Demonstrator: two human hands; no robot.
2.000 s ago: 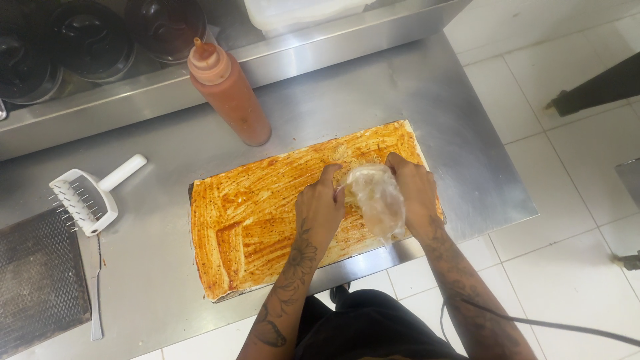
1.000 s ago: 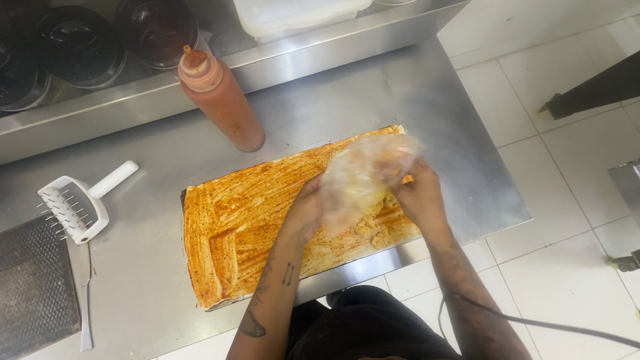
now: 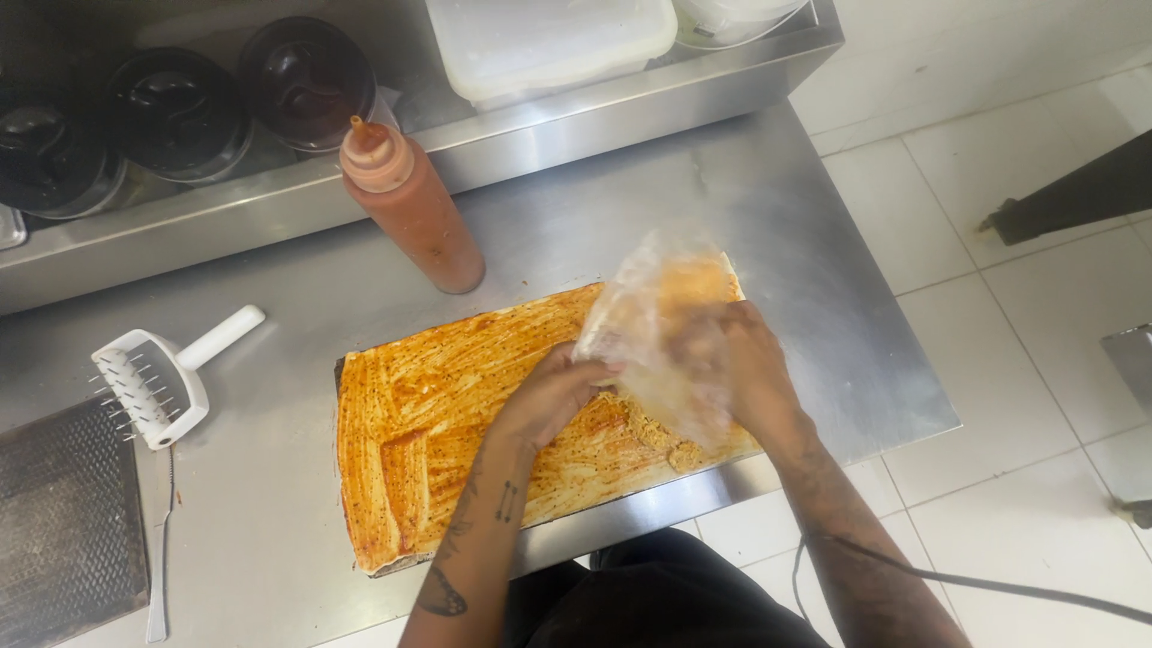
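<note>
A rectangular sheet of dough (image 3: 450, 405), coated in orange-red sauce, lies on a dark flat tray on the steel table. Over its right part, my left hand (image 3: 562, 387) grips the near-left edge of a clear plastic bag (image 3: 630, 315), which is blurred. My right hand (image 3: 738, 351) is at the bag's right side, partly hidden by the plastic; its fingers are hard to make out. Beneath the bag, a lumpy strip of tan shredded filling (image 3: 661, 432) lies on the sauce. A squeeze bottle of orange-red sauce (image 3: 418, 211) stands behind the sheet.
At left lie a white spiked dough docker (image 3: 148, 396), a thin metal utensil (image 3: 160, 558) and a dark perforated tray (image 3: 67, 522). The raised steel shelf (image 3: 576, 121) holds black-lidded containers (image 3: 306, 76) and a white tub (image 3: 549, 40). A dark cable (image 3: 990, 580) crosses my right forearm.
The tan strip now shows on the sauce below the bag. The bag, bunched between my hands two seconds ago, is spread wider, and my left hand has moved away from my right.
</note>
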